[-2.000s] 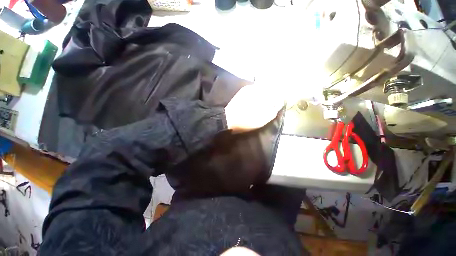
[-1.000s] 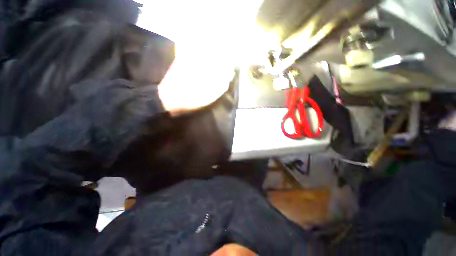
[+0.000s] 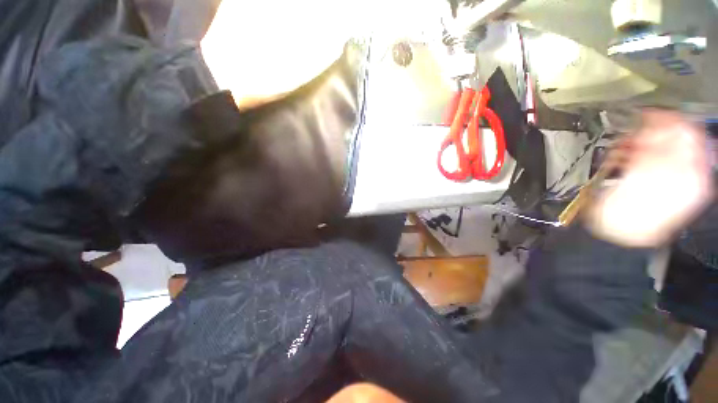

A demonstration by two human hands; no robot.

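The dark, shiny leather-like panel [image 3: 268,177] lies on the machine table and drapes over my lap. Its straight edge runs down beside the pale table top. My left hand [image 3: 272,51] lies on the panel at the upper middle, washed out by lamp glare; its fingers cannot be made out. My right hand [image 3: 657,185] is raised at the right side, blurred, near the lower part of the machine; its fingers are unclear. The presser foot and needle area [image 3: 460,51] is at the top, partly lost in glare.
Red-handled scissors [image 3: 475,138] lie right of the panel edge. A black strip [image 3: 523,146] and a thin pinkish stick [image 3: 530,98] lie beside them. The sewing machine [image 3: 590,67] fills the upper right. A wooden bar [image 3: 445,279] shows below the table.
My right hand has come into clear view at the right. The view has shifted, so the machine and scissors sit higher than a second ago. My left hand remains on the panel.
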